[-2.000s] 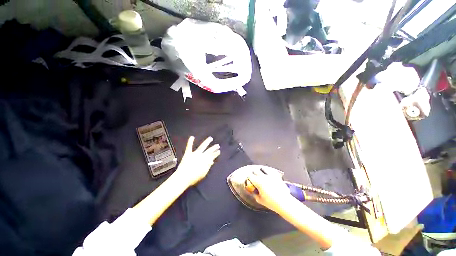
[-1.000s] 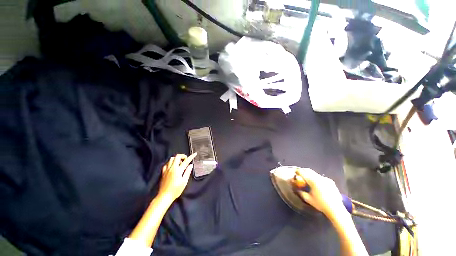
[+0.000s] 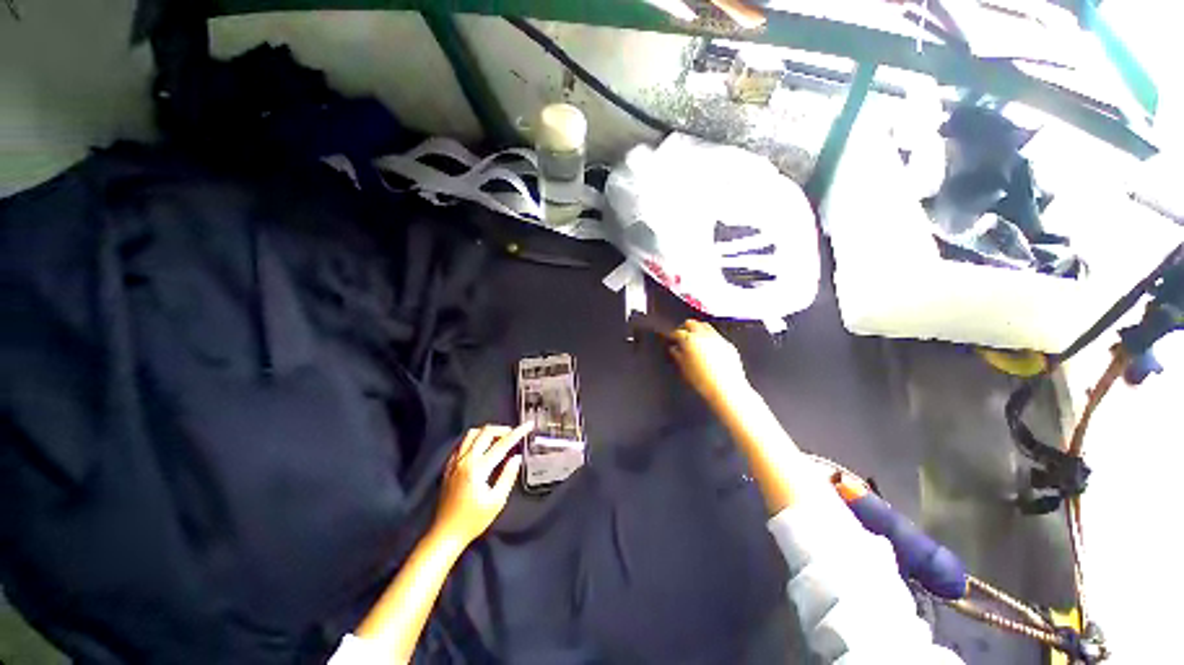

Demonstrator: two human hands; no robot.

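A smartphone [image 3: 551,418] with a lit screen lies on the dark table cover. My left hand [image 3: 483,478] is at its left edge, one fingertip touching the screen, holding nothing. My right hand [image 3: 701,353] reaches over the cover just below the white plastic bag [image 3: 708,227]; its fingertips are small and blurred, and I cannot tell if they hold something. The steam iron [image 3: 896,530], with blue-purple wrapped handle, stands partly hidden behind my right forearm. A dark garment [image 3: 623,559] lies in front of me.
Heaped dark cloth [image 3: 234,390] fills the left. A capped bottle [image 3: 561,163] and white strips [image 3: 455,175] are at the rear. A white box [image 3: 935,305] with dark scraps is at right rear. The ribbed iron hose [image 3: 1013,613] and hanging cables [image 3: 1075,448] are at right.
My right hand has let go of the iron and moved up and left towards the bag. My left hand has moved from the garment to the phone. The view has shifted.
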